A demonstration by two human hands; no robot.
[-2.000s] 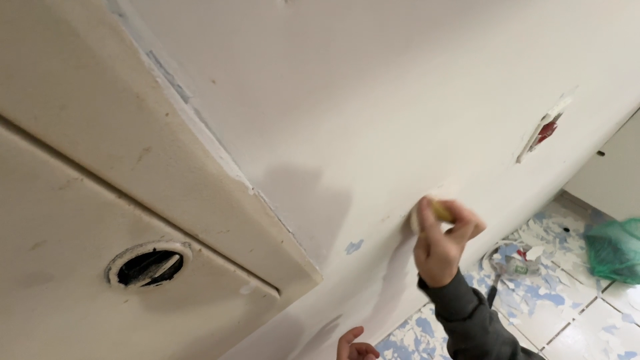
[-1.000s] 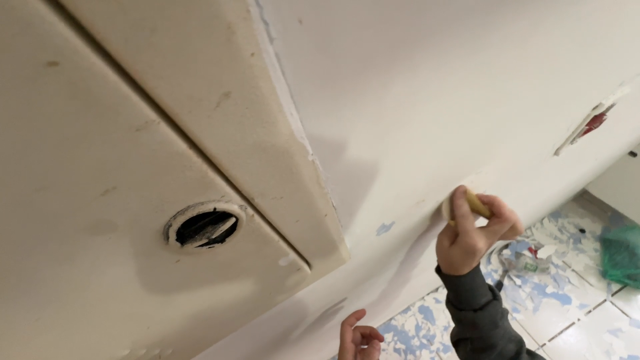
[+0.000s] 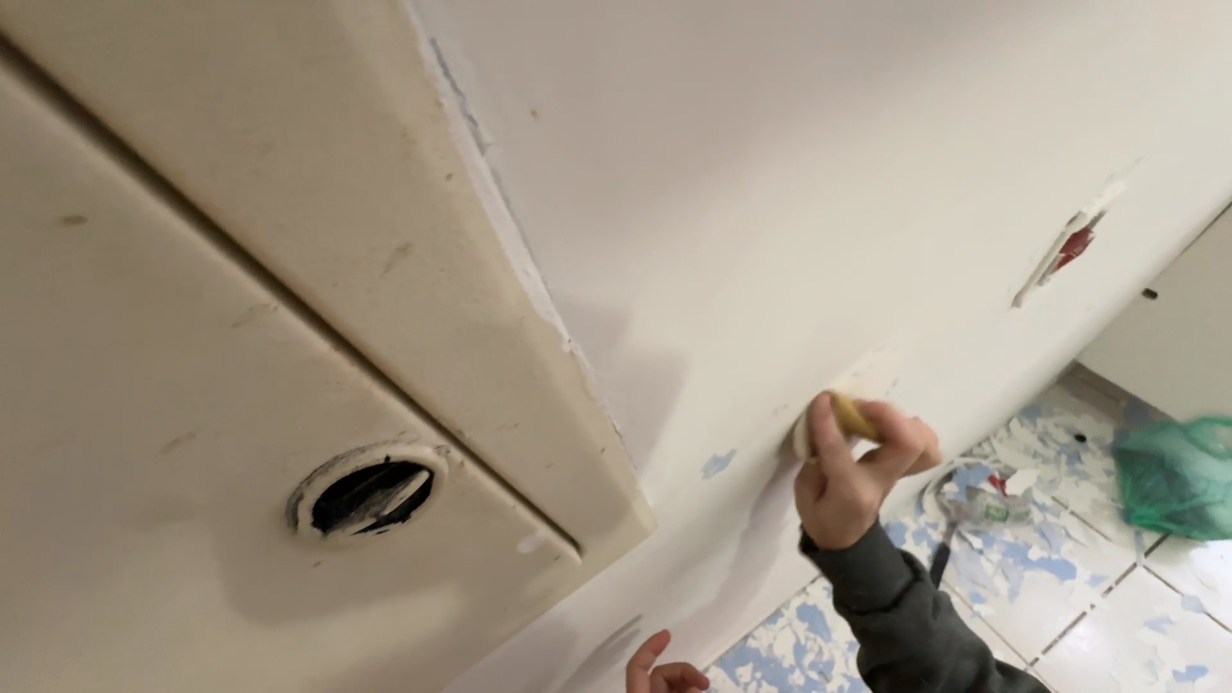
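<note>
My right hand (image 3: 852,472), in a dark sleeve, grips a small yellowish pad (image 3: 852,416), perhaps a sponge or sanding block, and holds it against the pale wall (image 3: 770,241). The pad's exact kind is partly hidden by the fingers. Left of it on the wall is a small blue patch (image 3: 718,464). At the bottom edge, only the fingers of my left hand (image 3: 664,669) show, apart and slightly curled, with nothing seen in them. Up and right of my right hand, a slot-like wall opening (image 3: 1073,245) shows red inside.
A beige cabinet-like panel (image 3: 241,318) with a round hole (image 3: 375,496) fills the left side. Blue and white paint flakes (image 3: 1035,558) litter the tiled floor (image 3: 1136,626). A green plastic bag (image 3: 1174,476) lies at the right, below a white panel (image 3: 1174,327).
My right hand keeps the pad at the wall, shifting only slightly. My left hand stays low in view with its fingers apart. The view has shifted a little.
</note>
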